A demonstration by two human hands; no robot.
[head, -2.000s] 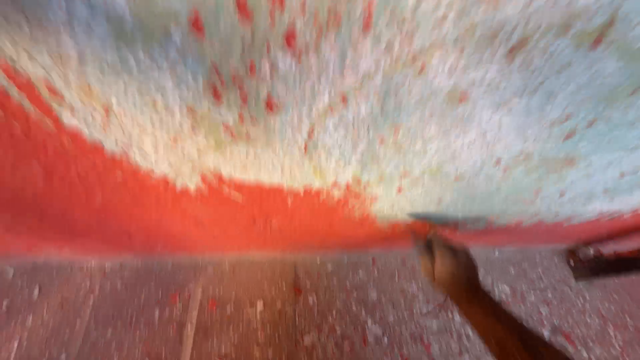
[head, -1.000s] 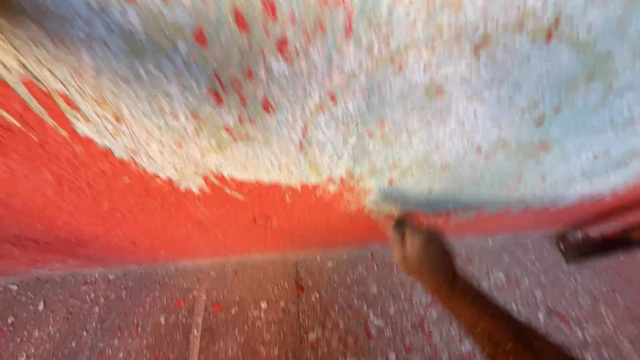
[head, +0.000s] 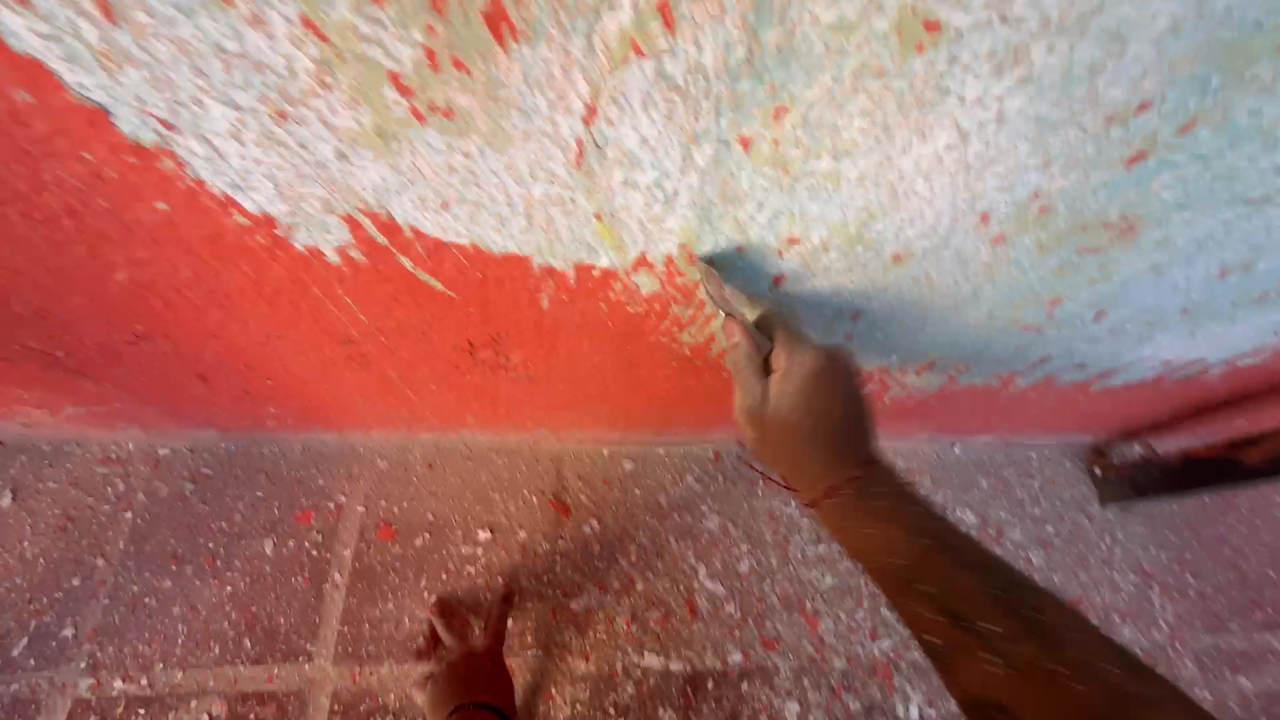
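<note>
My right hand [head: 805, 400], with a thin red cord at the wrist, is closed around a scraper [head: 735, 300] with a thin flat blade. The blade's tip touches the wall where red paint [head: 560, 350] meets a rough whitish and pale blue area [head: 640, 130] with scattered red specks. A shadow of the hand and tool falls on the wall to the right. Low in the view, my left hand [head: 468, 640] hovers over or rests near the floor, fingers apart, with a dark band at its wrist; it holds nothing visible.
Reddish floor tiles [head: 220, 560] run along the foot of the wall, strewn with white and red paint flakes. At the right edge a dark, blurred long object [head: 1190, 465] lies or stands by the wall; what it is cannot be told.
My left hand has come into view at the bottom. The right hand stays at the paint's edge with the scraper, whose blade is now turned up and to the left.
</note>
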